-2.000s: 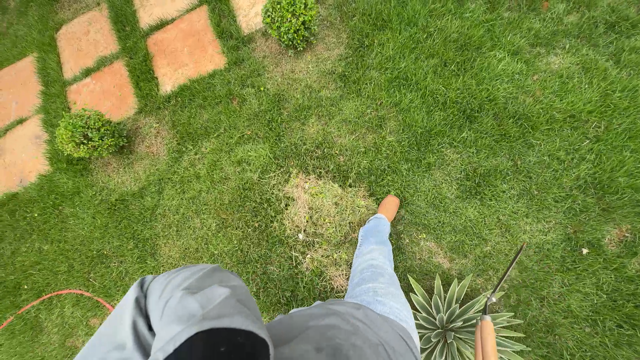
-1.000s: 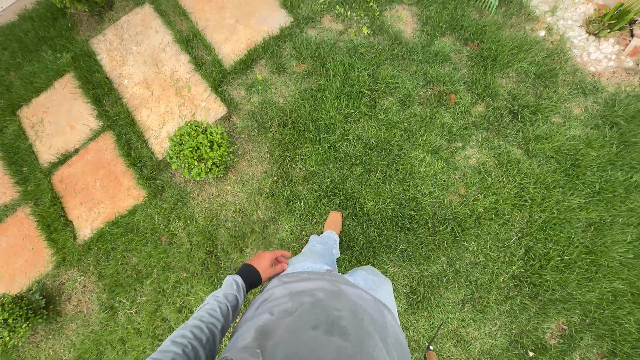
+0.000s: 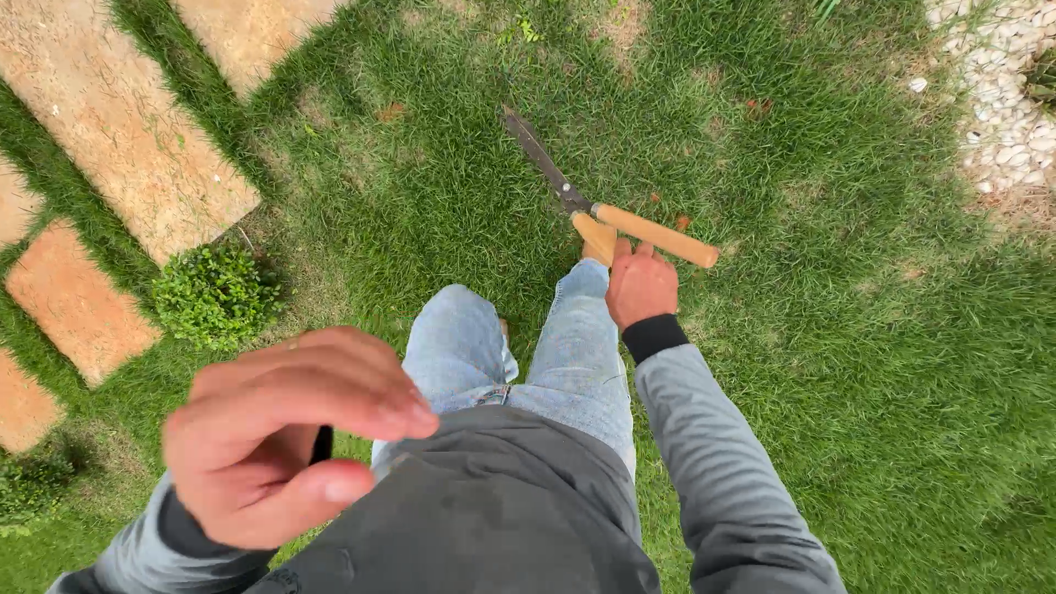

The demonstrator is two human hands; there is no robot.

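My left hand [image 3: 285, 429] is raised close to the camera at the lower left, its fingers curved and apart from the thumb, with nothing seen between them. Right of centre, my right hand [image 3: 643, 285] grips the hedge shears [image 3: 567, 190] by the wooden handles' area, at the handle nearer my leg. The dark blades point up and left over the grass and lie together or nearly so. The second wooden handle slants to the right just beyond my fingers. My palm and part of the gripped handle are hidden.
Stone paving slabs [image 3: 124, 124] set in grass run along the left. A small round shrub [image 3: 218, 295] grows beside them, with another bush [image 3: 37, 487] at the lower left. White pebbles [image 3: 1011, 124] border the lawn at the upper right. My legs stand on the lawn.
The shears, seen only in part at the lower right edge before, are now in front of my legs with my right hand in view. My left hand has risen from beside my hip. The view has shifted over the lawn.
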